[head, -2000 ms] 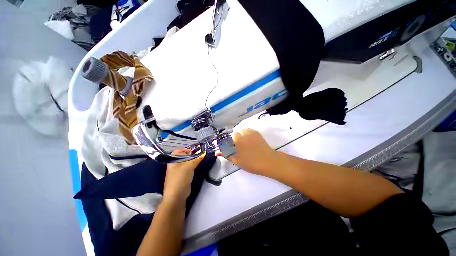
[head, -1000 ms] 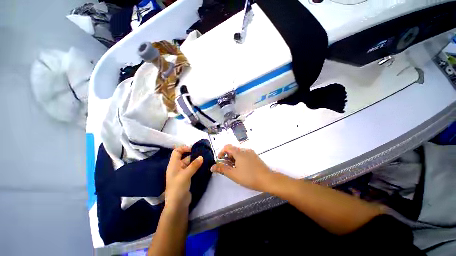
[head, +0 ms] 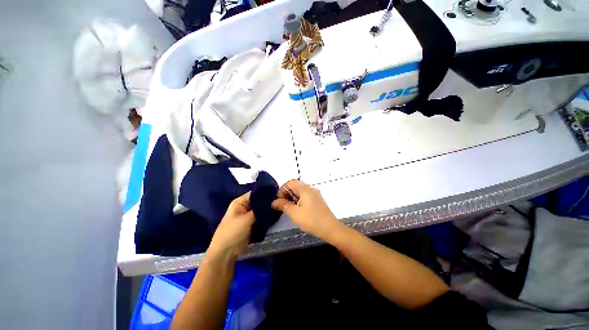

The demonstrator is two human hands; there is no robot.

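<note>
A navy fabric panel [head: 210, 193] lies on the left front of the white machine table, joined to an off-white garment body [head: 223, 109] behind it. My left hand [head: 236, 222] grips a bunched edge of the navy fabric near the table's front edge. My right hand [head: 307, 206] is at the right side of that bunch, fingertips pinched together near a thin thread. A small object in the right fingers may be snips, but it is too small to tell. The needle area [head: 329, 132] of the sewing machine is behind my hands, with no fabric under it.
The white machine head [head: 374, 71] stands behind, with black cloth [head: 433, 58] tied over its arm and striped cloth [head: 301, 55] at its left end. A blue crate [head: 161, 300] is below the table, and pale garments [head: 555, 258] lie at the right.
Both hands and the navy fabric have come away from the needle area towards the table's front edge. The view has shifted, so the machine head now appears higher and further right.
</note>
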